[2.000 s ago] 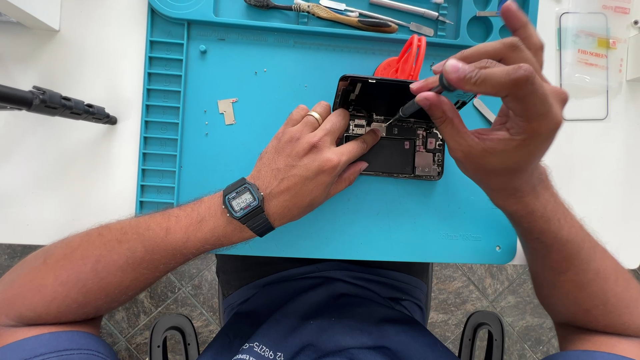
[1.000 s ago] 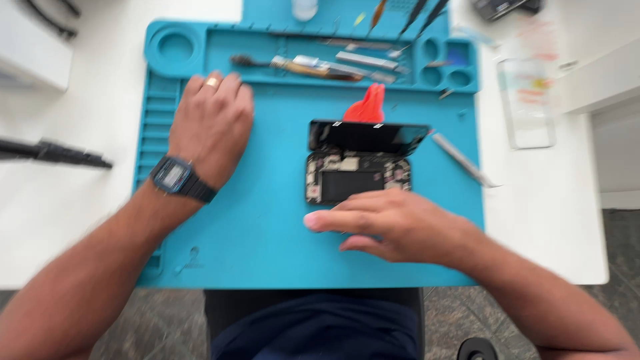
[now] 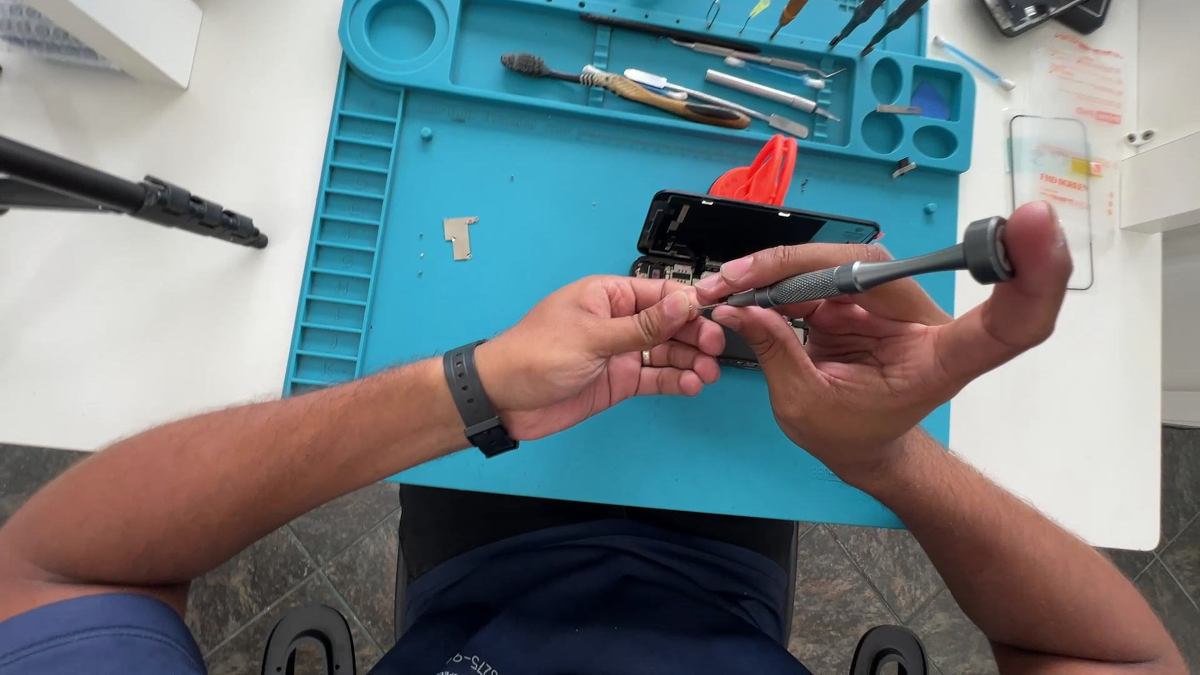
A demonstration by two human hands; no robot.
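Note:
My right hand (image 3: 844, 347) holds a grey precision screwdriver (image 3: 853, 277) between thumb and fingers, with the index fingertip at its round end cap. The driver's thin tip points left to my left hand (image 3: 609, 352), whose thumb and index finger pinch at the tip; whether a screw is there is too small to tell. Behind both hands lies an opened smartphone (image 3: 656, 269), partly hidden by them. Its display (image 3: 741, 230) is tilted up and leans by a red suction clamp (image 3: 759, 173). A small metal shield plate (image 3: 460, 238) lies on the mat to the left.
The blue silicone repair mat (image 3: 525, 328) has a tool tray at its back with a toothbrush (image 3: 623, 89), a metal spudger (image 3: 712, 101) and tweezers (image 3: 750, 56). Tiny screws lie near the shield plate. A black tripod leg (image 3: 141, 195) juts in from the left; a screen protector (image 3: 1050, 202) lies at right.
My left hand has left the tray's left edge and come to the driver's tip in front of the phone. My right hand now shows the screwdriver, its index finger on the end cap.

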